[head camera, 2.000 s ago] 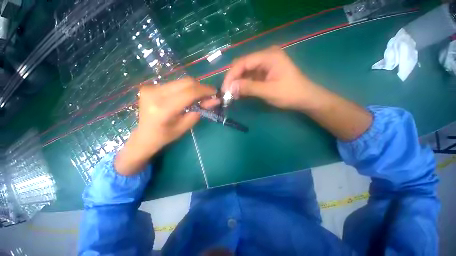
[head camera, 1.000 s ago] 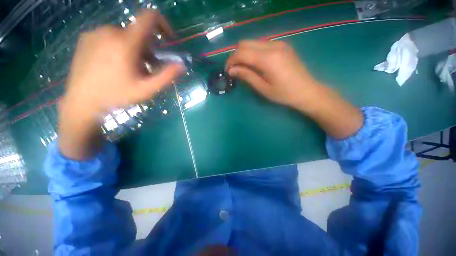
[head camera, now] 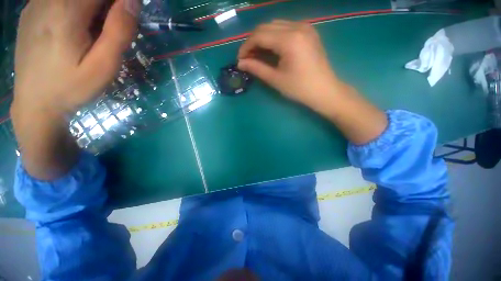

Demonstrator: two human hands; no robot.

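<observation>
The round black unit (head camera: 235, 80), a dark disc with a duller round centre, lies on the green mat beside the clear tray's right end. My right hand (head camera: 294, 63) has thumb and index fingertips pinched at its upper right rim. My left hand (head camera: 63, 71) is large, blurred and cut off by the top edge at the upper left, over the clear trays; whether it holds anything cannot be seen. A dark pen-like tool (head camera: 178, 26) lies just right of its fingertips. The clear blister tray (head camera: 107, 123) shows strong glare and small bright bits.
A small white label (head camera: 226, 16) is near the red lines at the top. A crumpled white wipe (head camera: 434, 57) lies at the right, with a pale cylinder (head camera: 475, 35) behind it and more white material at the right edge. The mat's front edge curves across below.
My left hand has left the unit and moved up and left over the trays. My right hand stays at the unit. The dark tool now shows at the upper left. The view has shifted slightly.
</observation>
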